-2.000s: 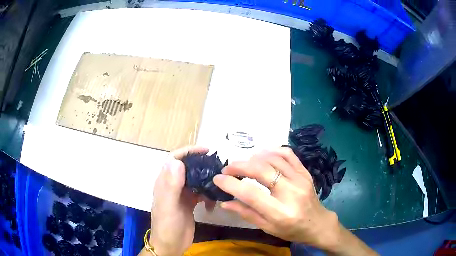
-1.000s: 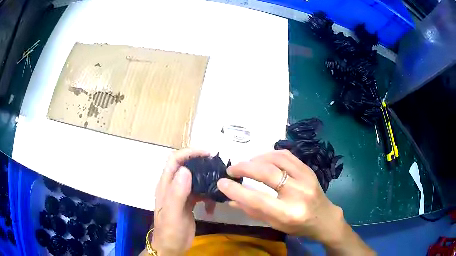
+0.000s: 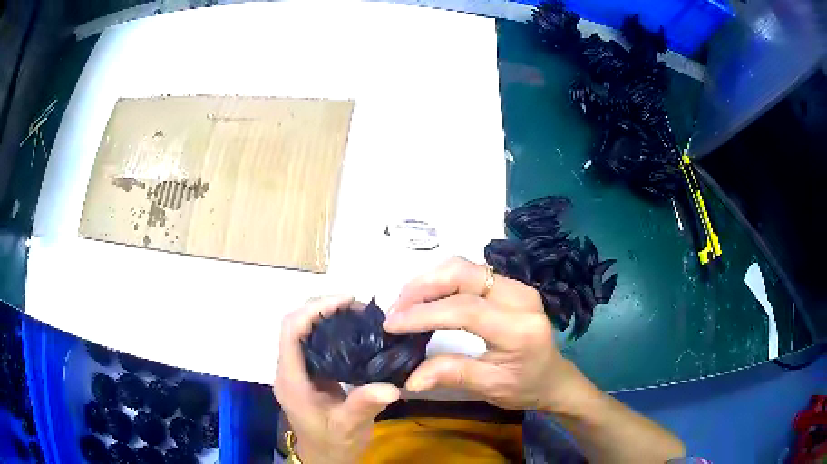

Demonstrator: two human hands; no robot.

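A black, spiky, round flower head is held above the front edge of the white board. My left hand cups it from the left and below, thumb at its lower edge. My right hand has its fingertips on the right side of the flower head, with fingers and thumb around the petals there. Whether a separate petal is between the fingertips cannot be told. Loose black petal pieces lie just right of the board.
A stained cardboard sheet and a clear patch lie on the board. A larger black heap, a yellow utility knife and a white scrap are at right. A blue crate with black balls is at lower left.
The flower head has moved down and left with my left hand, whose thumb now lies lower. My right fingers and thumb have spread farther apart along its side. The whole view has shifted slightly.
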